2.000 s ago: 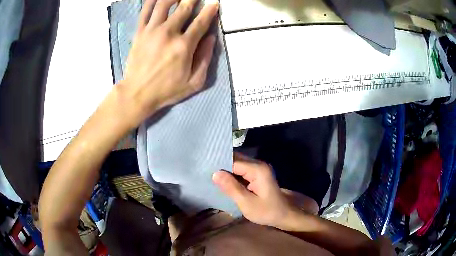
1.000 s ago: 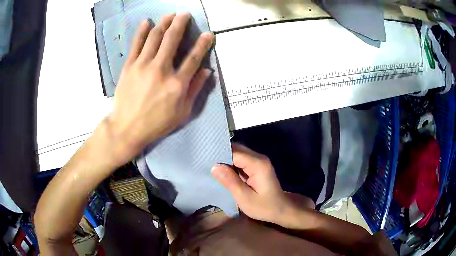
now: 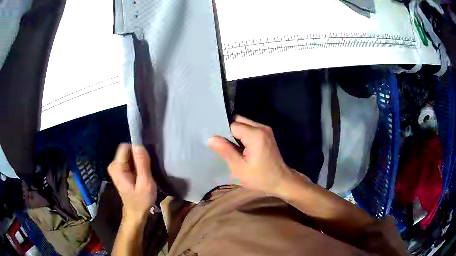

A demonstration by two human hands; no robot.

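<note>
A light grey panel (image 3: 190, 90) lies over the white table and hangs past its front edge towards my lap. My left hand (image 3: 134, 172) pinches the panel's left edge, which is folded up below the table edge. My right hand (image 3: 255, 152) holds the panel's right edge between thumb and fingers, lower down near my lap. A dark layer shows along the panel's right edge. The panel's far end is cut off by the top of the picture.
The white table (image 3: 280, 50) bears printed scale marks. Dark and grey cloth hangs at the far left (image 3: 25, 85). Grey cloth with a dark stripe (image 3: 355, 135) hangs at right, beside a blue basket (image 3: 385, 150) and red cloth (image 3: 417, 175). A grey flap tip (image 3: 362, 6) shows at the top.
My left hand has left the panel's top surface and moved down to grip its left edge. My right hand keeps its hold, slightly higher in the picture. The table now sits higher in view.
</note>
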